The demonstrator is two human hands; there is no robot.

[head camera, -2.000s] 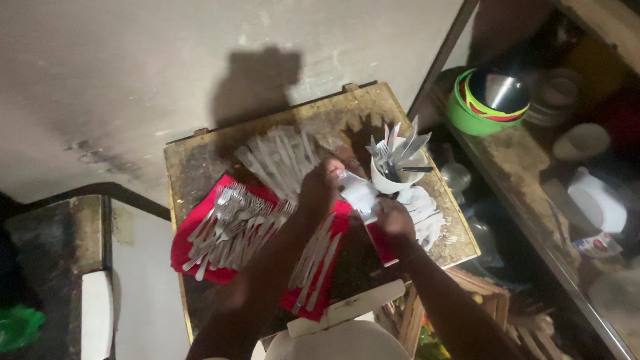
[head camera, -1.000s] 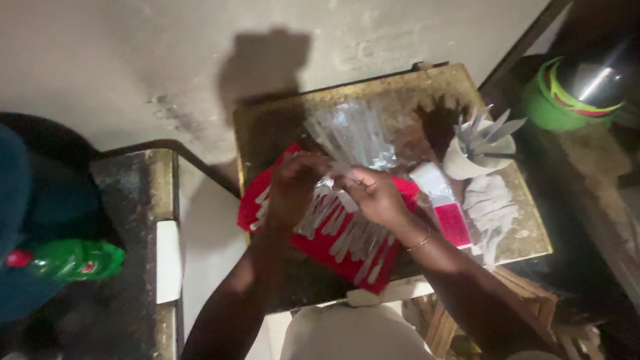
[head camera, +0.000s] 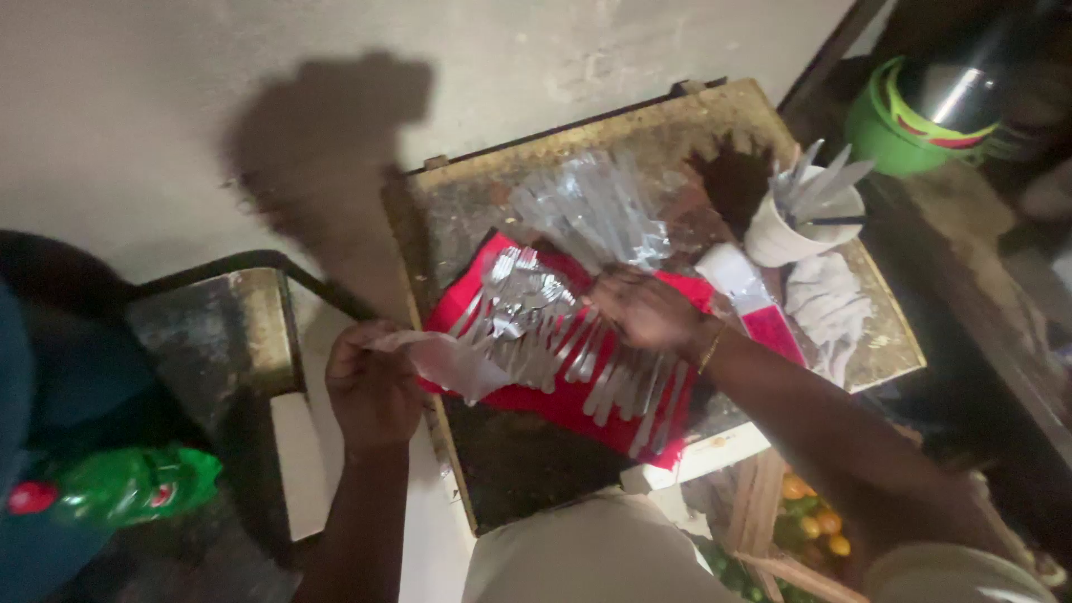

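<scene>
My left hand (head camera: 373, 385), off the tabletop's left edge, grips a thin, pale, translucent plastic sleeve (head camera: 452, 364). My right hand (head camera: 641, 306) is at the upper edge of a red cloth (head camera: 553, 410), by the near ends of a pile of clear-wrapped pieces (head camera: 586, 201); blur hides whether its fingers hold anything. Many metal forks (head camera: 528, 289) and other cutlery lie across the cloth. Right of that hand rests a white and red packet (head camera: 741, 289). Knives and other cutlery stand in a white cup (head camera: 787, 234), with a crumpled pale cloth (head camera: 825, 306) just below it.
The worn tabletop (head camera: 536, 461) stands against a wall. At left, a green plastic bottle (head camera: 134, 486) with a red cap lies on a dark surface. Nested green bowls (head camera: 896, 126) sit at upper right. A wooden crate (head camera: 754, 511) with orange and green produce is below the table's right side.
My hands were close together over the cutlery one second ago. Now the left is out at the table's left edge with the plastic sleeve, and the right is by the wrapped pile. The packet has left my right hand.
</scene>
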